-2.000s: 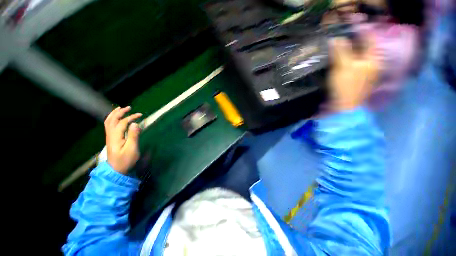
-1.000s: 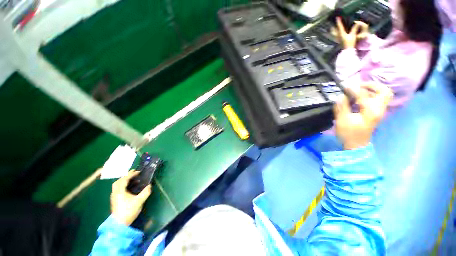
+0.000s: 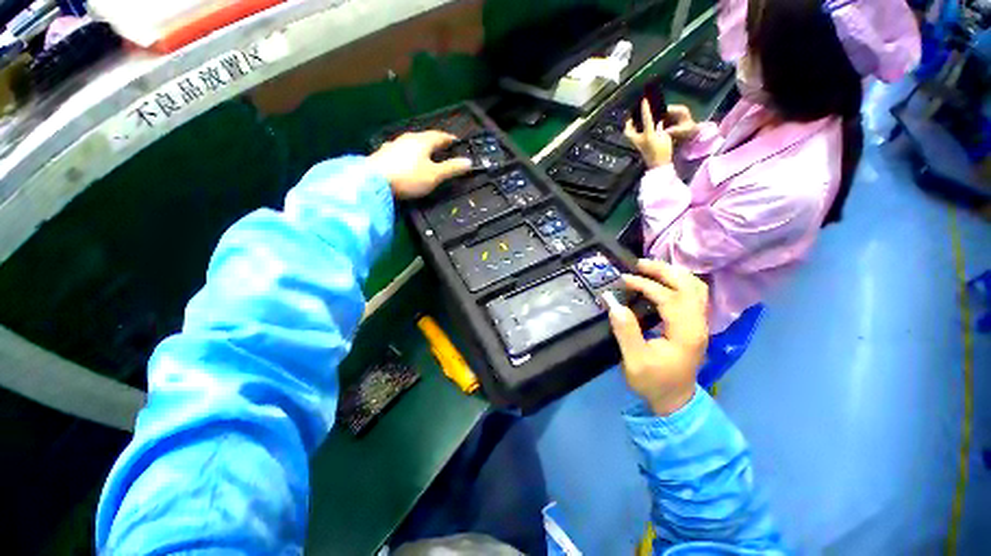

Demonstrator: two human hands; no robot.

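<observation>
A black foam tray (image 3: pixel 448 252) lies slantwise in front of me, with a phone body (image 3: pixel 498 253) in a middle pocket and another phone body (image 3: pixel 543 315) in the nearest pocket. My left hand (image 3: pixel 418 165) is over the far part of the tray, its fingertips by a phone's edge; whether it grips is unclear. My right hand (image 3: pixel 665 339) is at the near right end of the tray, thumb and fingers apart at the camera end of the nearest phone; a firm grip cannot be made out.
A yellow screwdriver (image 3: pixel 448 355) and a black screw tray (image 3: pixel 377 391) lie on the green bench (image 3: pixel 418 456) left of the foam tray. A person in a pink smock (image 3: pixel 750 201) holds a dark phone beyond it. A blue stool (image 3: pixel 737 345) stands at the right.
My left hand has moved from the bench, where it held a phone, across to the far part of the tray. My right hand has come down to the tray's near end. The view has shifted.
</observation>
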